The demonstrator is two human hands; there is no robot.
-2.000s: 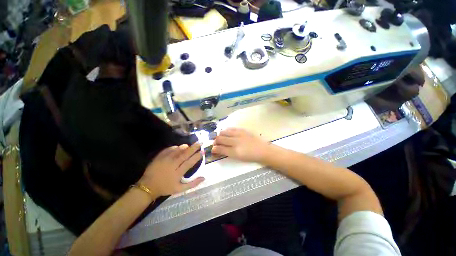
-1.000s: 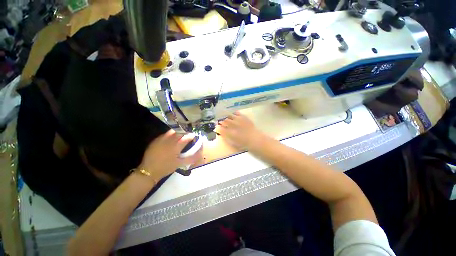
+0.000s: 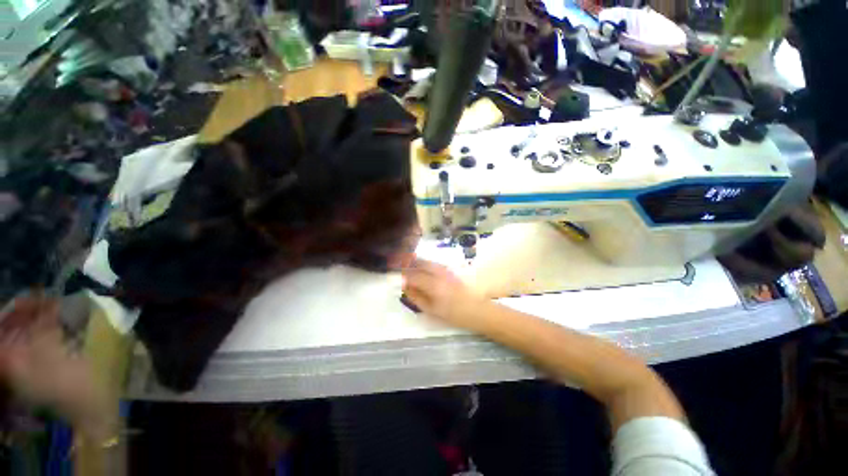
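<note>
The black and brown garment (image 3: 279,204) lies bunched on the table left of the machine head. Its brown right end reaches the needle area, and a dark corner hangs toward the front edge. My right hand (image 3: 435,290) is on the machine bed just left of and below the presser foot (image 3: 468,245). Its fingertips touch the brown end of the garment; whether they pinch it cannot be told. My left hand (image 3: 42,349) is blurred at the far left edge, apart from the garment, its fingers unclear.
The white JACK machine (image 3: 558,177) stands at the centre right, with a lit control panel (image 3: 711,200). A yellow-and-black tool (image 3: 571,231) lies under its arm. A ruler tape (image 3: 595,342) runs along the front edge. Brown cloth (image 3: 776,246) lies at the right, and scraps are heaped behind.
My left hand has let go by the needle and moved to the far left. The garment is bunched farther back, baring table in front. The white curved piece no longer shows. The view has shifted.
</note>
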